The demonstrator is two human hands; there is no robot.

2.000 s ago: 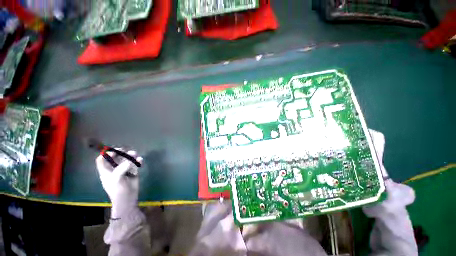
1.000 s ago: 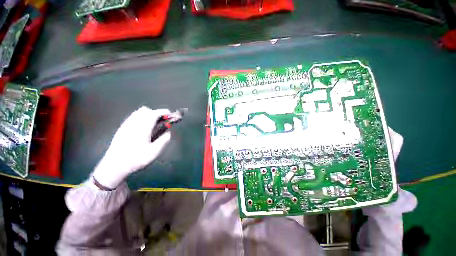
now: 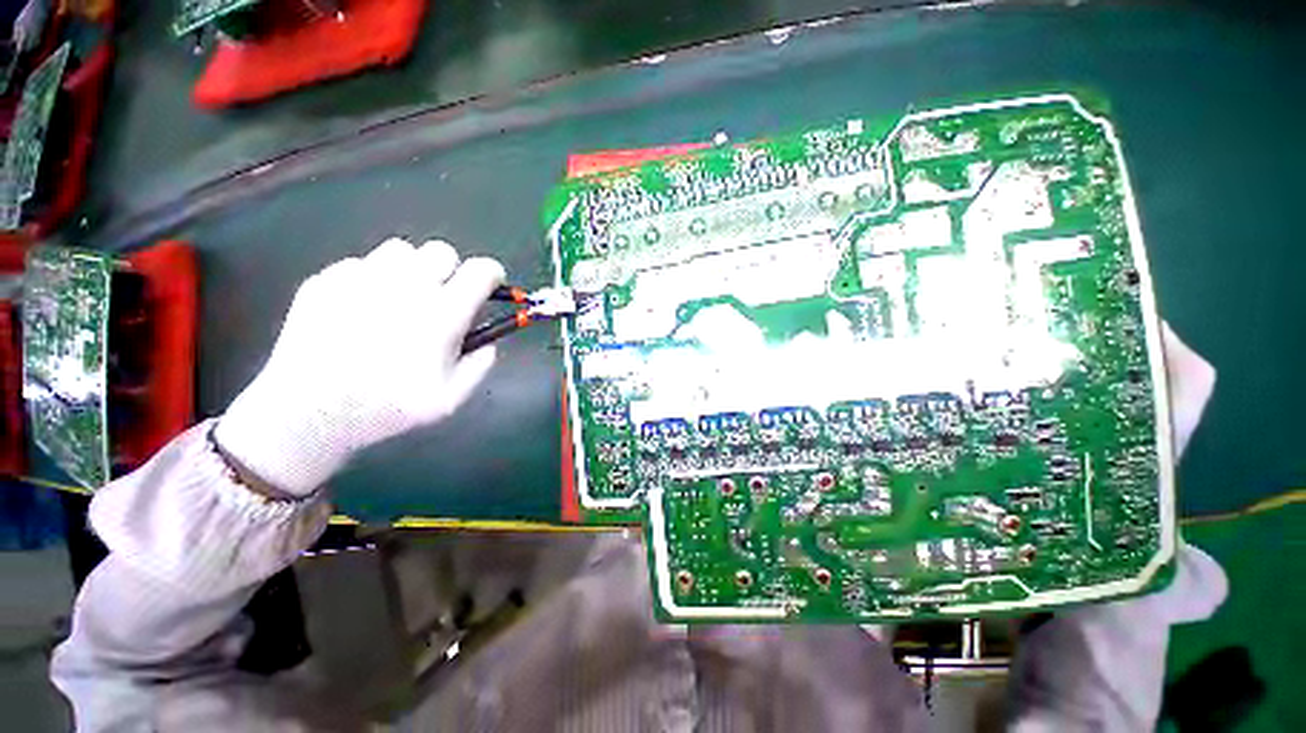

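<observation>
A large green circuit board (image 3: pixel 888 501) with a white border line and a notched lower left corner is held solder side up, with bright glare across its middle. My left hand (image 3: pixel 375 358), in a white glove, grips small cutters (image 3: pixel 519 311) with dark handles and orange-red near the jaws. The silver jaws are over the board's left edge; I cannot tell if they touch a lead. My right hand (image 3: pixel 1190 390), in a white glove, is at the board's right edge, its fingers mostly hidden behind and below the board. A red pad (image 3: pixel 630 161) shows beneath the board.
Another green board (image 3: pixel 65 365) sits by a red pad (image 3: pixel 169 365) at the far left. A further red pad (image 3: pixel 308 55) with a board is at the upper left. The dark green bench mat has a yellow-taped front edge (image 3: pixel 473 526). A dark object (image 3: pixel 1215 687) is at the lower right.
My left hand has moved right and brought the cutters from above the mat to the board's left edge. The board appears slightly higher and larger in view, still held by my right hand.
</observation>
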